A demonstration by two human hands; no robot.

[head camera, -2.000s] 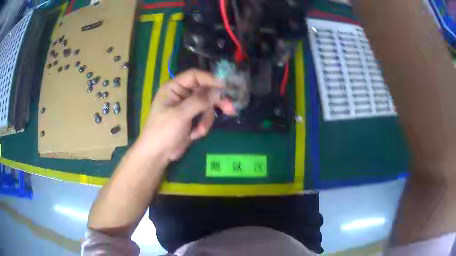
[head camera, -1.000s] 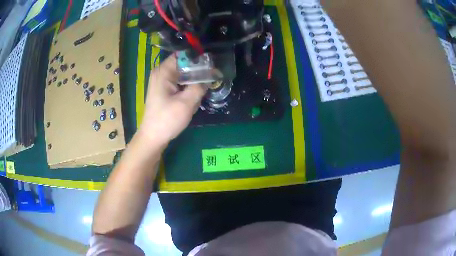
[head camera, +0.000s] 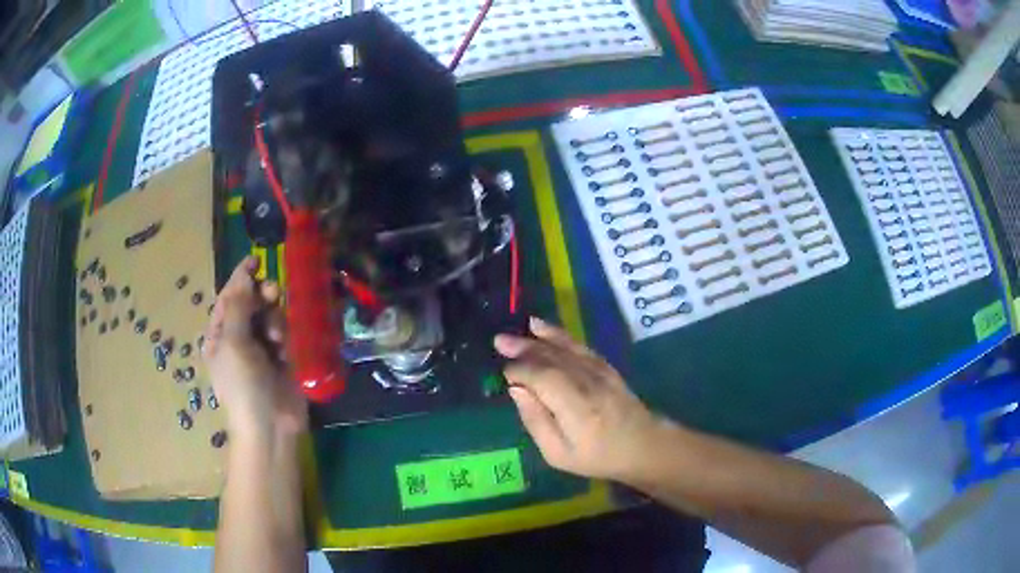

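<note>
The black test fixture (head camera: 336, 123) stands in front of me, its thick red clamp handle (head camera: 313, 302) lying forward. The silver and brass-coloured nest (head camera: 405, 345) sits at the fixture front, with a clear acrylic plate (head camera: 360, 336) beside it. My left hand (head camera: 248, 341) is upright just left of the red handle, fingers curled; whether it holds anything cannot be told. My right hand (head camera: 570, 397) is at the fixture base's right front, right of the nest, thumb and fingertips near a small dark spot; a held part cannot be made out.
Brown cardboard (head camera: 140, 448) with scattered small components lies left. A white tray (head camera: 716, 213) with rows of dumbbell-like parts lies right, another (head camera: 912, 213) farther right. More trays lie behind the fixture. Stacked trays (head camera: 45, 325) stand far left. A green sign (head camera: 461, 478) lies in front.
The red handle now lies forward in view. My left hand has left the acrylic plate and moved left of the handle. My right hand has come down beside the fixture. The view has shifted, showing more trays.
</note>
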